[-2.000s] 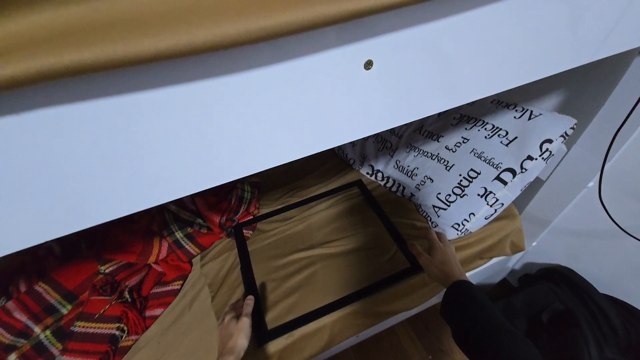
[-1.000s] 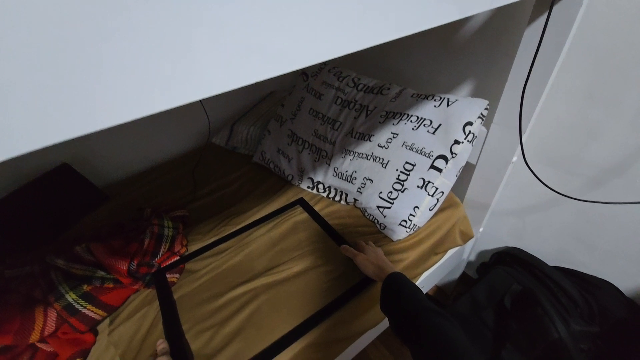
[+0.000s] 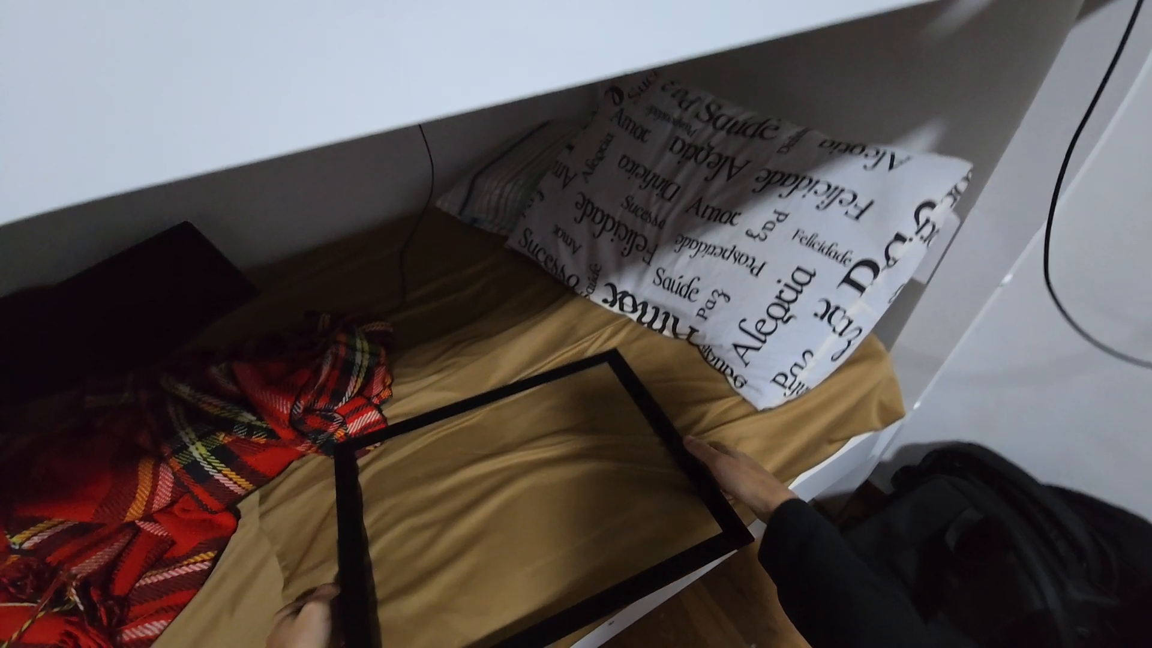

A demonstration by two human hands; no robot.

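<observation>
A black rectangular frame (image 3: pixel 661 393), see-through in the middle, is held between my two hands over a tan bed sheet (image 3: pixel 468 324). My left hand (image 3: pixel 306 619) grips its left side near the bottom edge of the view, and part of that hand is cut off. On the right side, my right hand (image 3: pixel 733 472) holds the frame with the fingers partly hidden behind it. Beyond the frame lies a white pillow (image 3: pixel 720 225) printed with black words. A red plaid blanket (image 3: pixel 216 441) is bunched to the left.
A white panel (image 3: pixel 360 72) overhangs the bed across the top. A dark flat object (image 3: pixel 171 279) rests at the back left. Behind the printed pillow is a striped pillow (image 3: pixel 504 180). A black backpack (image 3: pixel 981 540) stands at the lower right; a black cable (image 3: pixel 1053 225) hangs by the wall.
The view has shifted, now showing more of the printed pillow and the back of the bed under the panel. Both hands have kept hold of the frame.
</observation>
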